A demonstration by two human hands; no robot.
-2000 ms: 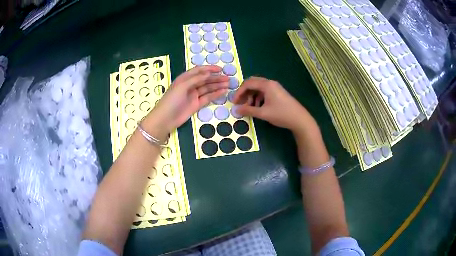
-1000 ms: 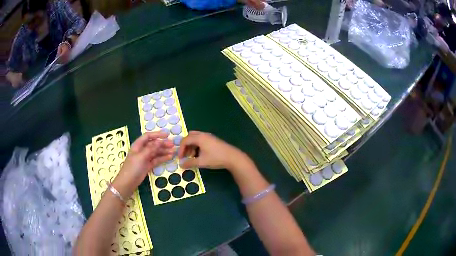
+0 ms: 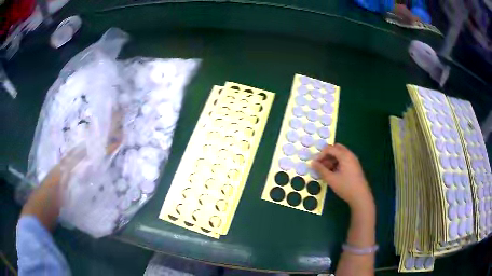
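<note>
The cream die-cut sheet with yellow edges lies in front of me, pale discs in its upper rows and dark round openings in its two lowest rows. My right hand is over its right edge, fingertips curled at the lowest row of discs; whether they grip a disc is unclear. My left hand is inside the clear plastic bag of white discs, blurred and partly hidden by plastic and discs. Its grip cannot be made out.
Overlapping cream sheets with unfilled circles lie between bag and working sheet. A tall stack of disc-filled sheets stands at right. A white plastic part and a round clear item lie farther back. Another person's hand shows at the far edge.
My left hand has left the working sheet and gone left into the bag. My right hand stays at the sheet. The view has swung left, showing more of the bag.
</note>
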